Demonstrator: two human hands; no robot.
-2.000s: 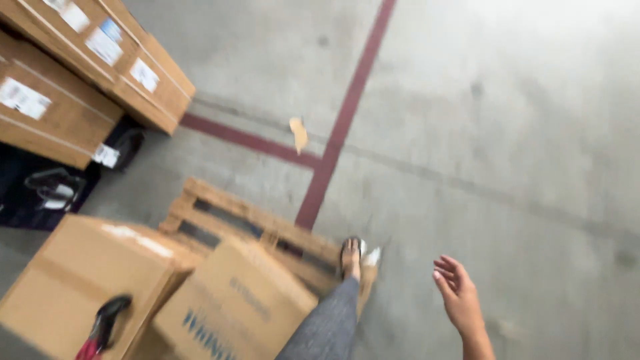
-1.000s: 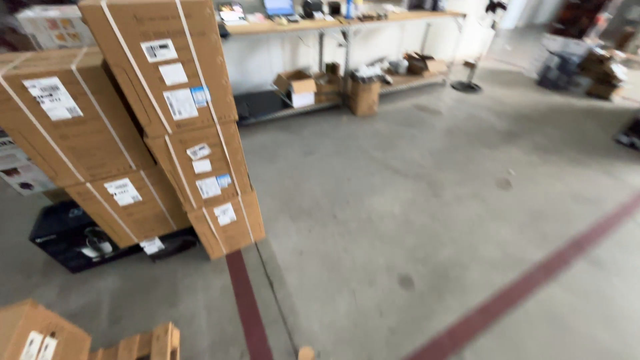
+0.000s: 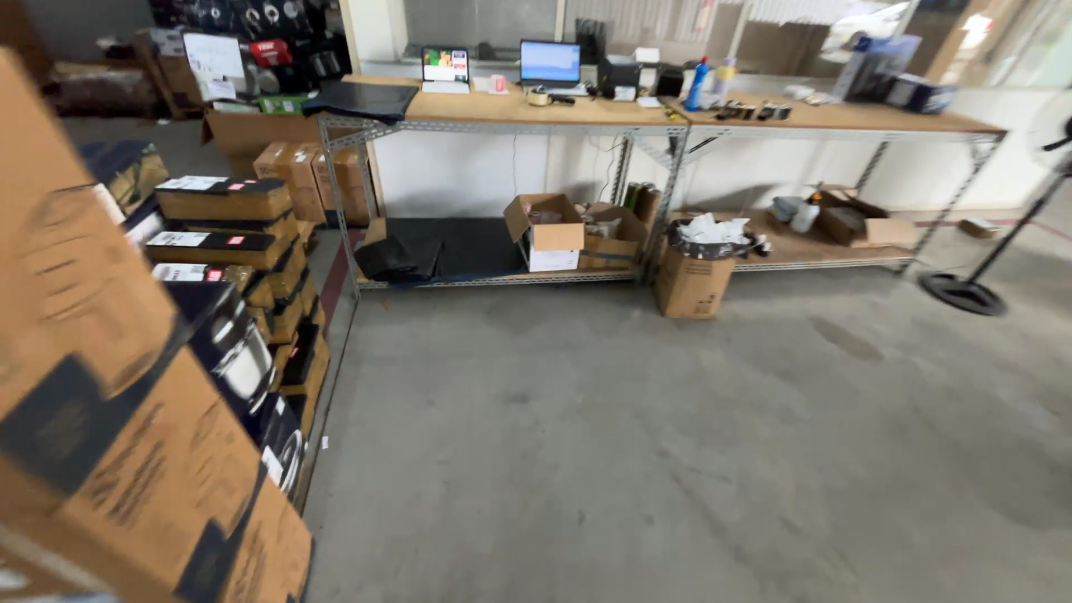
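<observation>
Neither my left hand nor my right hand shows in the head view now. Large cardboard boxes (image 3: 167, 469) with dark printed patches rise close by on the left. Past them stands a stack of dark-topped cartons (image 3: 222, 199) bearing labels. A long workbench (image 3: 536, 109) on metal legs runs across the back. On its top are an open laptop (image 3: 550, 64), a tablet (image 3: 445, 67), a tape roll (image 3: 538, 98) and a blue bottle (image 3: 696, 85). An open cardboard box (image 3: 544, 233) sits on the lower shelf.
A cardboard bin (image 3: 693, 280) lined with a black bag, with white scraps on top, stands on the floor before the bench. At the right is a stand with a round black base (image 3: 962, 293). Grey concrete floor (image 3: 628, 435) stretches between the boxes and the bench.
The view has swung up from the floor and pallet toward the workbench, which is now nearer. The hand seen at the lower right two seconds ago is out of view.
</observation>
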